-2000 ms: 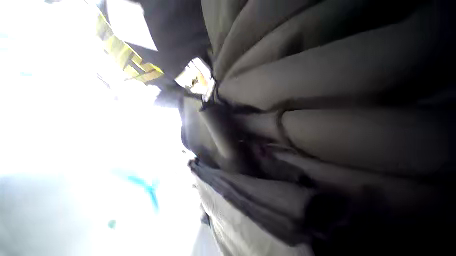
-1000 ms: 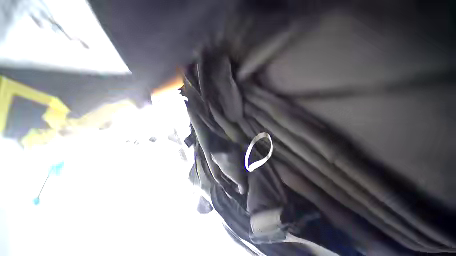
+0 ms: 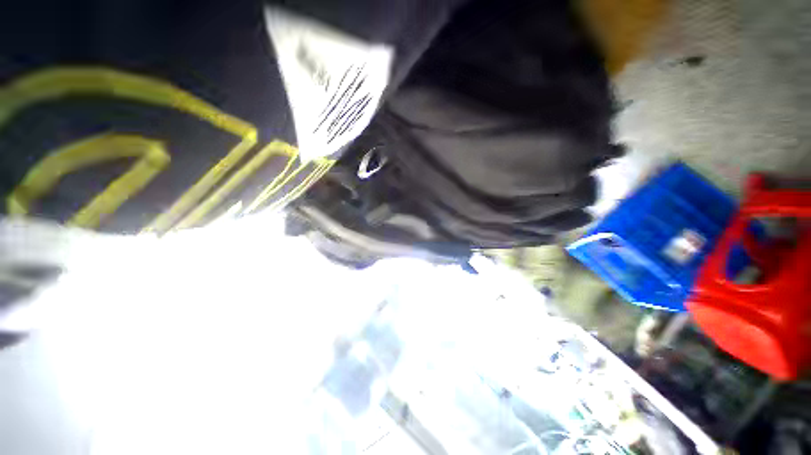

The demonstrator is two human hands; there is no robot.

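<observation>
A dark heap of cloth pieces (image 3: 507,142) fills the upper middle, with folded layers and a small white loop (image 3: 370,163) at its left. A white paper sheet with printed lines (image 3: 331,89) lies against the dark cloth. Yellow bands (image 3: 209,111) run over a dark surface at the upper left; I cannot tell whether they are print or tape. Neither of my hands can be made out, and what holds the cloth is not visible. The picture is tilted and partly blurred.
A blue plastic crate (image 3: 662,231) and a bright red stool (image 3: 756,329) stand at the right on speckled grey floor (image 3: 720,98). A glaring, cluttered table (image 3: 533,373) spans the lower middle, its edge running to the lower right. Glare hides the lower left.
The view has swung. The dark cloth now sits higher and looks smaller. The paper sheet, larger yellow bands, blue crate, red stool and floor now show; the cloth no longer fills the right side.
</observation>
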